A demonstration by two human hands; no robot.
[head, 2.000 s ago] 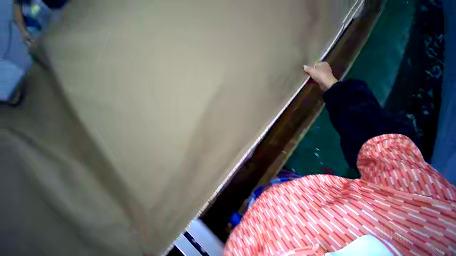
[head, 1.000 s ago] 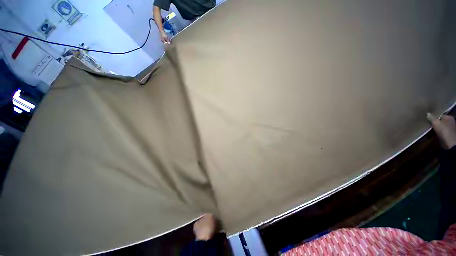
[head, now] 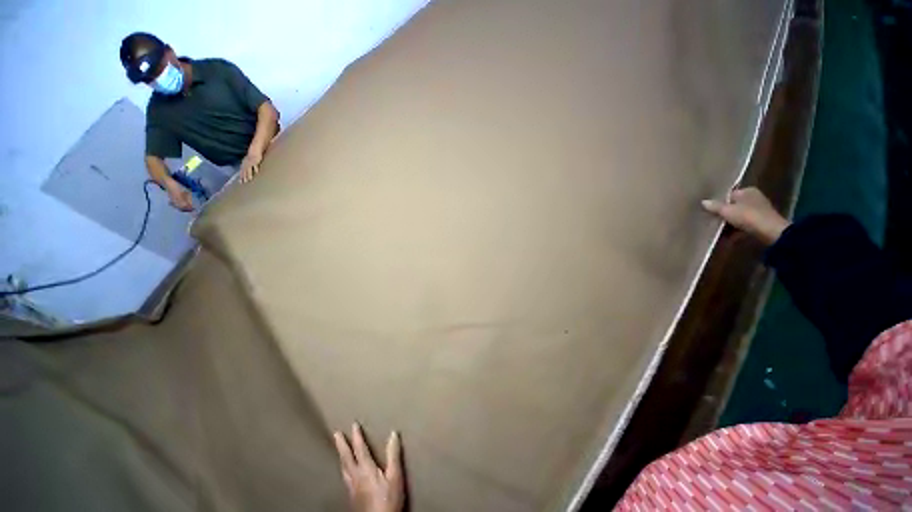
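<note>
The tan fabric ply covers the table, with a raised fold line running down its left part. My right hand grips the pale selvedge at the table's right edge, thumb on top of the cloth. My left hand rests on the cloth at the bottom, beside the fold line, fingers spread and palm down, partly cut off by the frame edge. Left of the fold the cloth lies loose and wrinkled.
A coworker in a cap and mask stands at the far side, one hand at the cloth's far edge, the other near a blue device with a black cable. The brown table edge borders the green floor.
My left hand has moved from the near cloth edge onto the top of the cloth, its fingers now spread. My right hand still holds the edge. The view has shifted, showing more of the coworker.
</note>
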